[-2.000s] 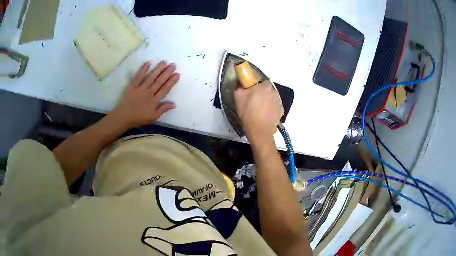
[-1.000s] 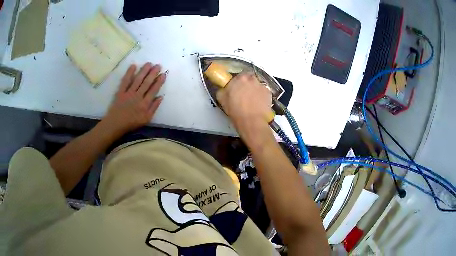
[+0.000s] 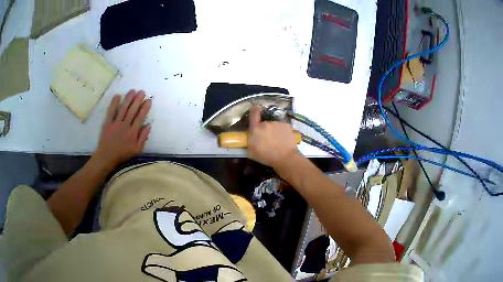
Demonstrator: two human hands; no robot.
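Observation:
My right hand [image 3: 271,137] is closed on the light wooden handle of the steam iron [image 3: 237,114]. The iron's pointed tip faces left, and it is tilted towards me near the table's front edge. A black cloth piece [image 3: 223,95] lies under and behind the iron, partly hidden by it. My left hand [image 3: 124,128] lies palm down with fingers spread on the white table, holding nothing. The cream pocket-shaped template [image 3: 83,82] lies beyond and left of my left hand.
Black pieces [image 3: 148,21] lie at the far side. Khaki pieces [image 3: 14,69] are at the left edge. The dark iron rest [image 3: 332,41] is at the right. Blue hoses [image 3: 325,135] run right from the iron. A metal clamp [image 3: 4,122] is at the left edge.
The iron has turned so its tip points left, and it has moved nearer the front edge, uncovering more of the black piece. The view has shifted; my left hand stays flat on the table.

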